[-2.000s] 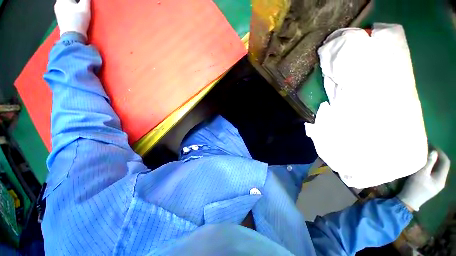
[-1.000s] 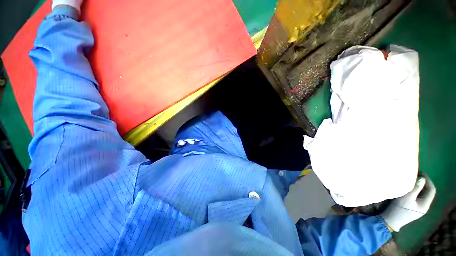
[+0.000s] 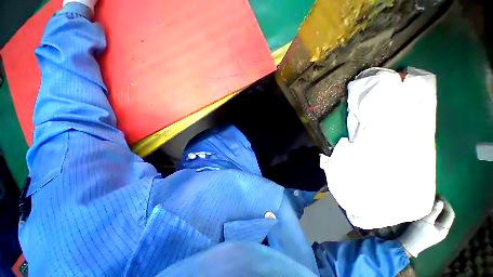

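Note:
The white cloth-covered pad (image 3: 392,151) lies at the right on the green mat at the booth front. My right hand (image 3: 430,228), in a white glove, rests at the pad's lower right corner with its fingers bent; whether it grips the pad I cannot tell. My left hand (image 3: 80,4), in a white glove, is at the top left by the red mat (image 3: 178,59), mostly cut off by the picture's edge. What its fingers do is hidden.
The worn booth edge (image 3: 324,32) with yellow patches stands between the red mat and the pad. Green mat (image 3: 465,124) shows at the right, with a small pale object (image 3: 484,152) on the far right. Dark bumpy foam (image 3: 473,257) is at the lower right.
The view has shifted, so the pad and my right hand appear lower and further left. My left hand is more cut off than two seconds ago. The pale object at the far right has come into view.

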